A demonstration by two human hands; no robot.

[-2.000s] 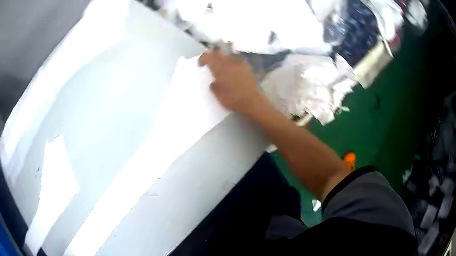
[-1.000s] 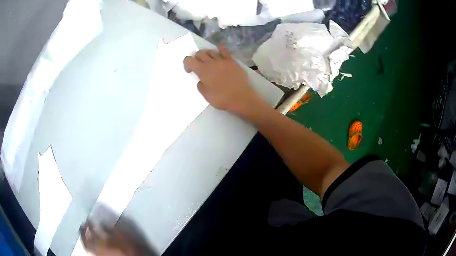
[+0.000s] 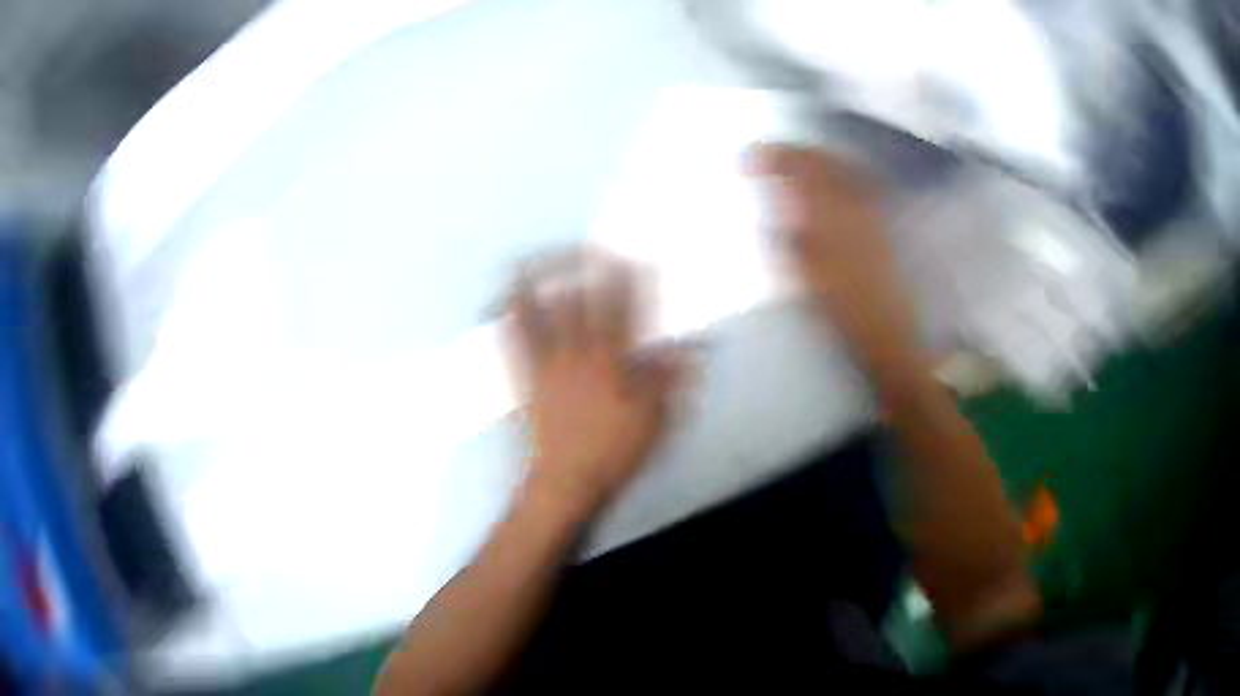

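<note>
The frame is blurred. A white facing piece lies flat on the pale feed table, its wide end at the upper right. My left hand lies on the piece's middle part, palm down with fingers spread. My right hand is at the right edge of the piece's wide end; whether its fingers grip the edge cannot be told. A short shaped piece shows faintly at the left of the table.
White cut pieces lie along the table's far left edge. The blue press cover is at the left. A crumpled white bundle and a scrap heap are at the right, above green floor with an orange shoe.
The view has turned and shifted, now blurred. My left hand has moved from the piece's narrow part up to its middle. My right hand is still by the wide end.
</note>
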